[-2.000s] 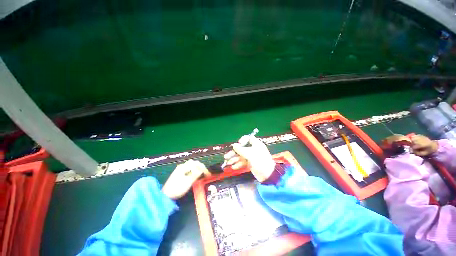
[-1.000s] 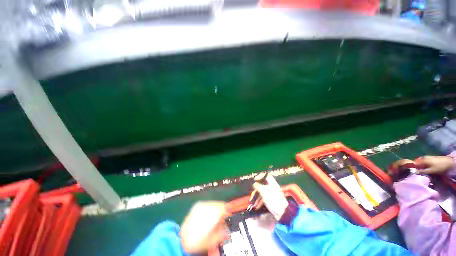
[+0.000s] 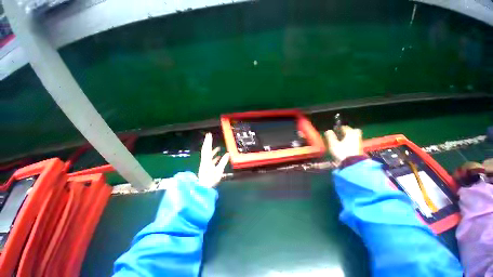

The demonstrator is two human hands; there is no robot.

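A tablet assembly [image 3: 268, 135] in a red-orange protective frame [image 3: 275, 160] is over the green belt, at the pale metal edge. Its dark inside and speckled board face up. My left hand [image 3: 212, 163] is at the frame's left side, with fingers apart and nothing in it. My right hand [image 3: 344, 144] is just right of the frame, fingers curled around a thin dark tool [image 3: 338, 123], likely tweezers, that points up and away. Neither hand clearly grips the frame.
Red-orange frames [image 3: 59, 227] stand stacked at left, by a grey-white post [image 3: 81, 103]. Another framed tablet [image 3: 419, 184] with a yellow-orange flex cable [image 3: 423, 186] lies at right, near a neighbouring worker's pinkish sleeve [image 3: 475, 227]. A dark slab [image 3: 175, 145] lies on the belt.
The framed tablet has moved from the bench in front of me forward to the belt and turned sideways. My left hand has opened beside it. My right hand has moved to its right. The view has shifted.
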